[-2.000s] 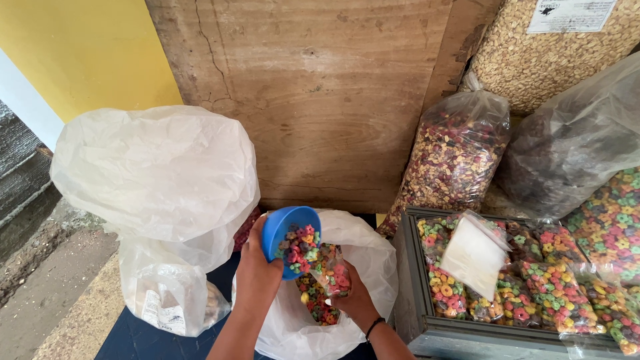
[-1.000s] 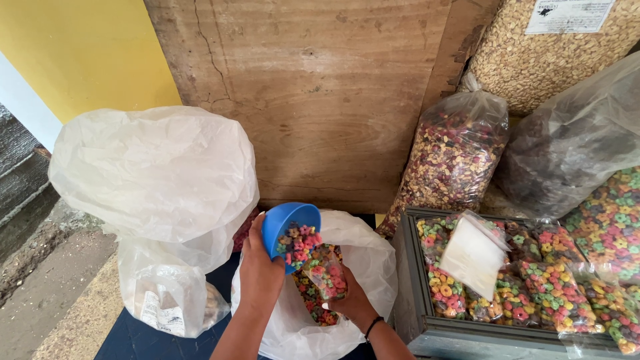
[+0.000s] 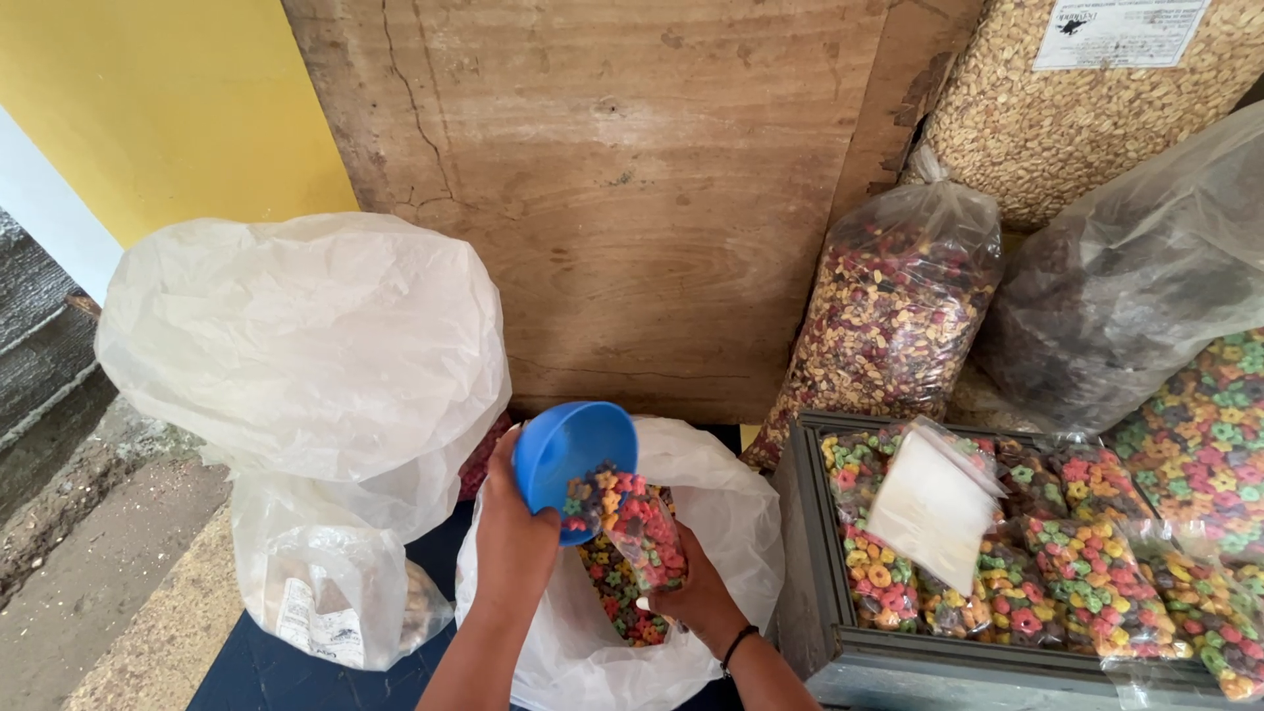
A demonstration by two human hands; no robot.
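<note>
My left hand (image 3: 518, 533) grips a blue plastic bowl (image 3: 558, 449), tilted toward the right, with colourful cereal pieces (image 3: 597, 494) gathered at its lower lip. My right hand (image 3: 691, 588) holds a small clear plastic bag (image 3: 647, 543) partly filled with cereal, its mouth against the bowl's edge. Both are over a large white plastic sack (image 3: 736, 504), whose mouth is spread and which has more of the same cereal inside. My fingers hide part of the small bag.
At right, a grey crate (image 3: 810, 553) holds several filled cereal bags and a stack of flat clear bags (image 3: 933, 504). Behind it stand a sack of mixed flakes (image 3: 879, 306) and a dark-filled sack (image 3: 1116, 267). White plastic sacks (image 3: 306, 346) bulge at left. A wooden board (image 3: 612, 197) rises behind.
The blue bowl has tipped further toward the small bag, and less cereal shows in it. The small bag in my right hand looks fuller than two seconds ago.
</note>
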